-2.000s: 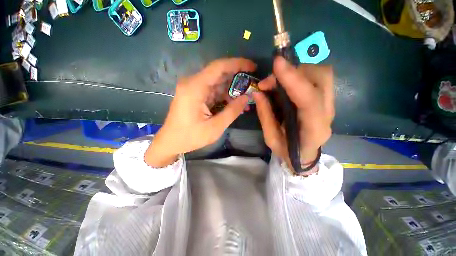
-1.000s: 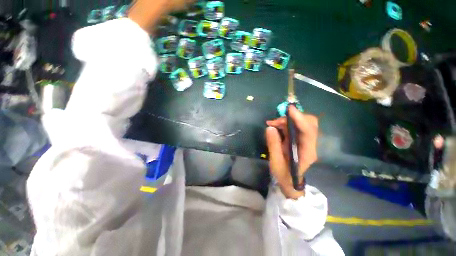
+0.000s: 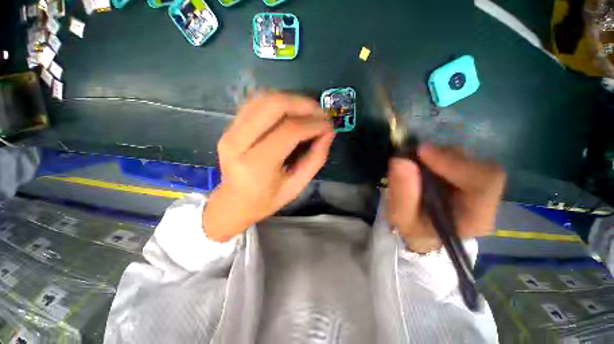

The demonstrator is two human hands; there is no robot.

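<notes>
An open turquoise housing (image 3: 339,109) with a dark circuit board lies on the green mat in front of me. My left hand (image 3: 276,151) is at its left edge, fingertips pinched together at the lower left of the housing; whether they grip the rim or a tiny part is too blurred to tell. My right hand (image 3: 444,195) holds the soldering iron (image 3: 441,208) by its black handle, right of the housing. The iron's brass-coloured collar and blurred tip point up and left, apart from the board.
A closed turquoise housing (image 3: 456,81) lies at the right. Waiting open units (image 3: 276,36) are at the top, with a pile of small white components (image 3: 47,47) at upper left. A yellow piece (image 3: 364,53) and solder wire (image 3: 148,103) lie on the mat.
My left hand has come back from the upper left rows of units to the mat before me, where an open housing now lies. The view has shifted; the iron stays in my right hand, now tilted.
</notes>
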